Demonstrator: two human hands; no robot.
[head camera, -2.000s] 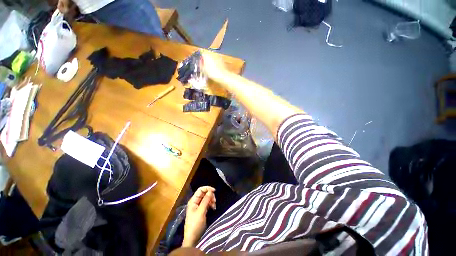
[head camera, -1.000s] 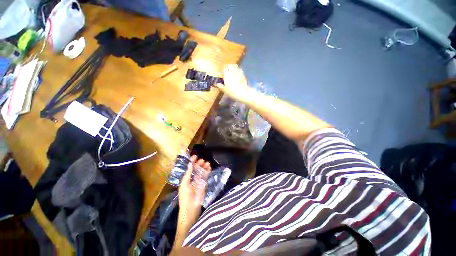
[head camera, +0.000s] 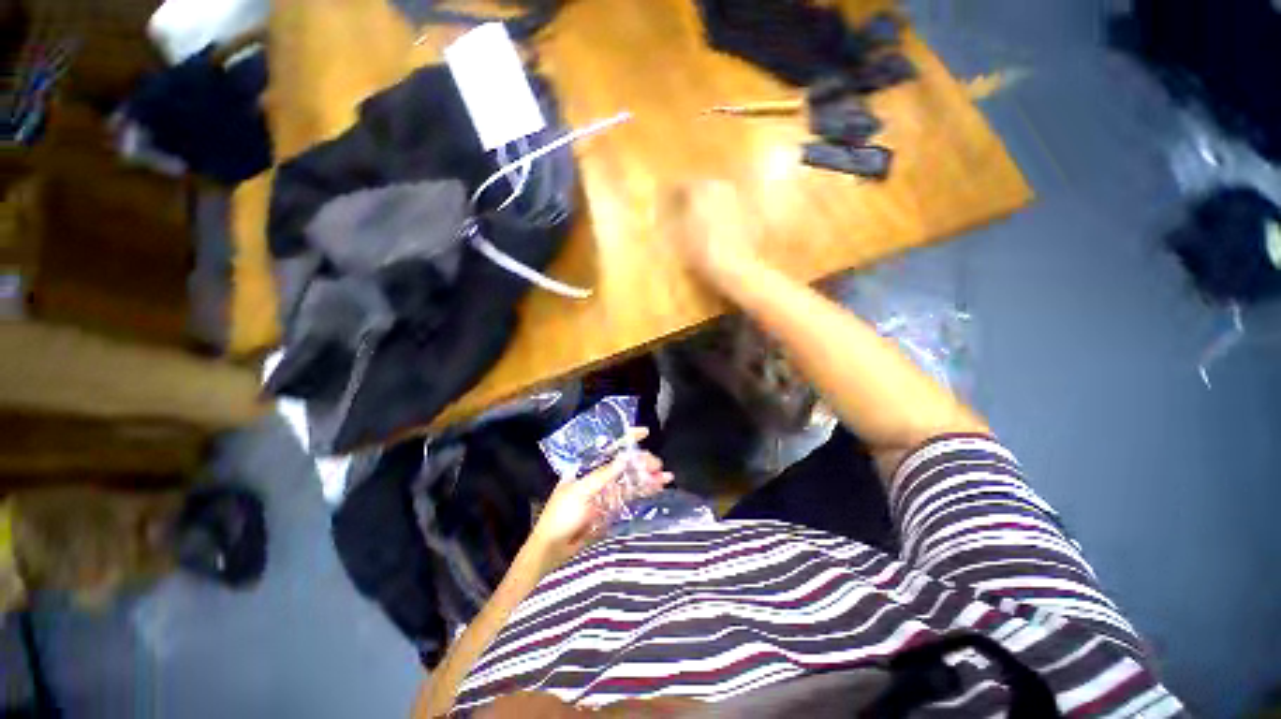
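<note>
My left hand (head camera: 604, 503) is over my lap below the table edge and holds a small clear plastic bag (head camera: 596, 437) with dark contents. My right hand (head camera: 710, 232) is blurred over the wooden table (head camera: 646, 302); whether it grips anything cannot be told. A black garment (head camera: 436, 330) with a grey marled part (head camera: 382, 228) lies on the table to the left. A white label (head camera: 493, 84) and a white cord (head camera: 531, 267) lie on it. Small black pieces (head camera: 847, 157) lie near the table's right end, beside a thin pointed tool (head camera: 756, 108).
Black cloth (head camera: 787, 35) lies at the table's far side. Clear plastic (head camera: 920, 344) and dark items hang or lie below the right table edge. Dark cloth (head camera: 379, 534) is beside my lap. A black bundle (head camera: 1229, 242) lies on the grey-blue floor at right. Brown furniture (head camera: 106, 225) stands at left.
The view has swung left. My right hand has left the small black pieces and moved across the table towards the garment. My left hand, empty at first, still holds the bag seen one second ago.
</note>
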